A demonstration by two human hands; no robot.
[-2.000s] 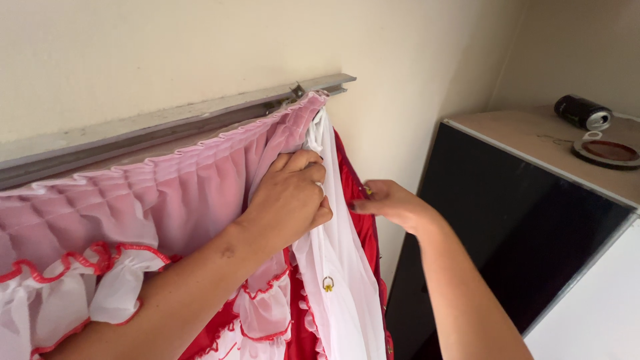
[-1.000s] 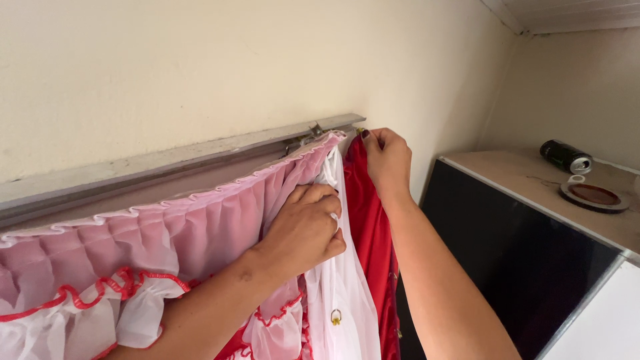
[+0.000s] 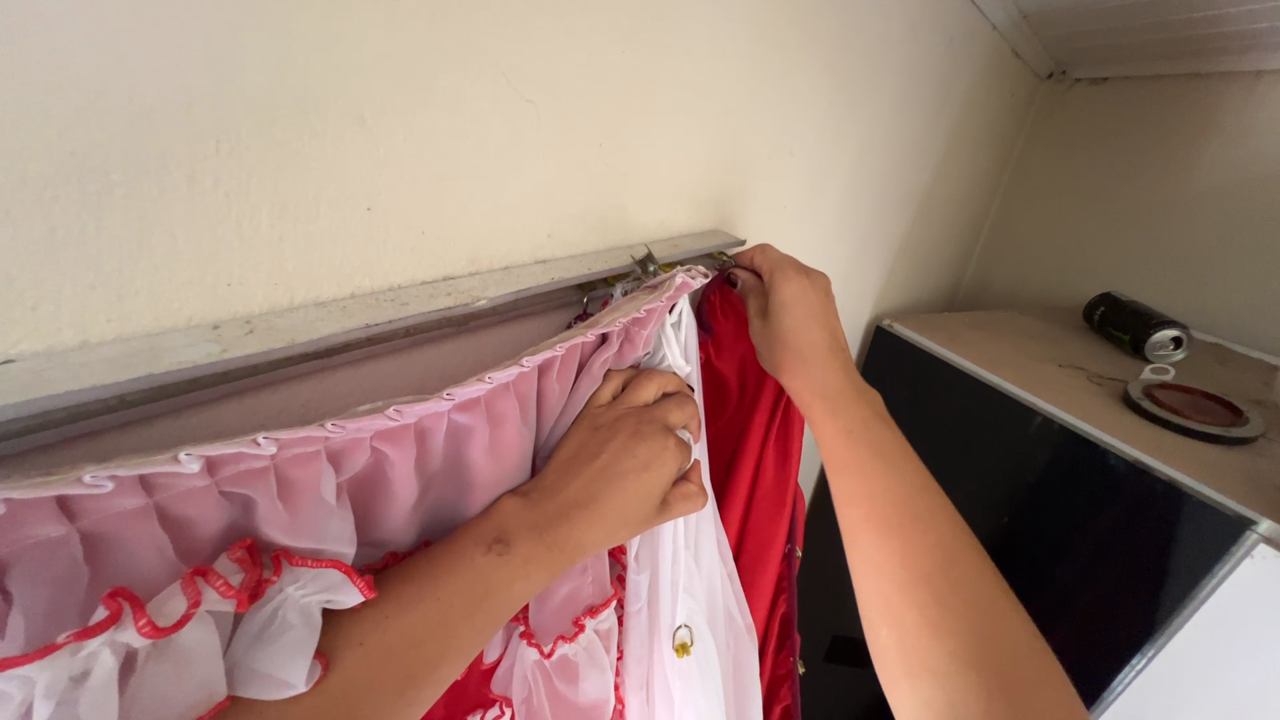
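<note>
My left hand [image 3: 640,445] is closed on the gathered white sheer curtain [image 3: 675,560], below the rail's right part. My right hand [image 3: 785,305] pinches the top corner of the red satin curtain [image 3: 745,430] at the open end of the metal curtain rail [image 3: 400,310]. A hook at its fingertips is partly hidden. The pink pleated valance [image 3: 430,450] with red-edged white ruffles hangs along the rail, in front of it. A metal clip [image 3: 648,263] sits near the rail's end. One curtain hook with a yellow runner [image 3: 682,641] dangles on the white cloth.
To the right stands a cabinet with a dark glossy panel [image 3: 1010,500] and a brown top [image 3: 1000,345]. On that top lie a black drink can [image 3: 1137,326] on its side and a round lid-like object [image 3: 1195,405]. A wall rises behind the rail.
My right hand has moved up from the side edge of the red curtain to the rail's end, raising the cloth's top corner. My left hand keeps its grip on the white curtain.
</note>
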